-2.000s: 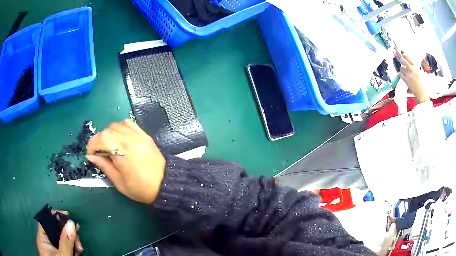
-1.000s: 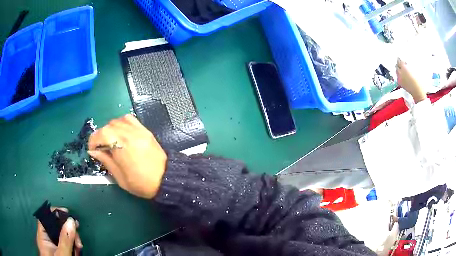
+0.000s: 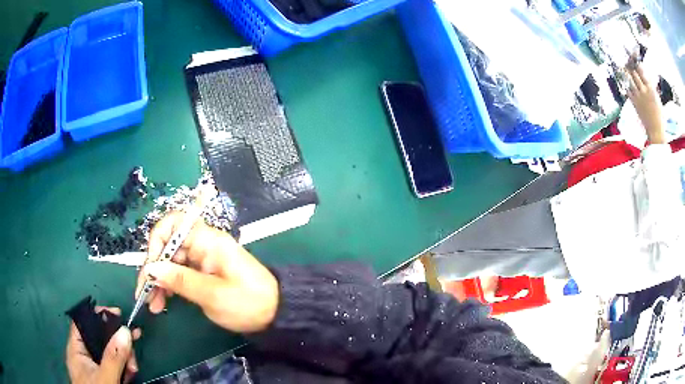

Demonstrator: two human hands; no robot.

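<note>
My left hand (image 3: 105, 349) at the lower left holds a black workpiece (image 3: 94, 326) with a flared end pointing up-left. My right hand (image 3: 214, 274) holds silver tweezers (image 3: 173, 241) with holes along the arms. Their tips point down at the workpiece near my left thumb; whether they touch it or hold a tiny piece is too small to tell. A heap of loose black and white bits (image 3: 124, 217) lies above my hands, its right part white. A white plastic strip (image 3: 116, 258) runs along its lower edge, partly behind my right hand.
A black sheet (image 3: 248, 124) with rows of grey dots lies beyond the heap. Two small blue bins (image 3: 105, 71) stand at the upper left. Large blue baskets (image 3: 451, 112) and a smartphone (image 3: 417, 139) are to the right. Another person's hand (image 3: 644, 97) is at the far right.
My right hand has moved from the heap down and right, bringing the tweezers to the workpiece. More of the white bits shows. My left hand still holds the workpiece. The view has shifted slightly.
</note>
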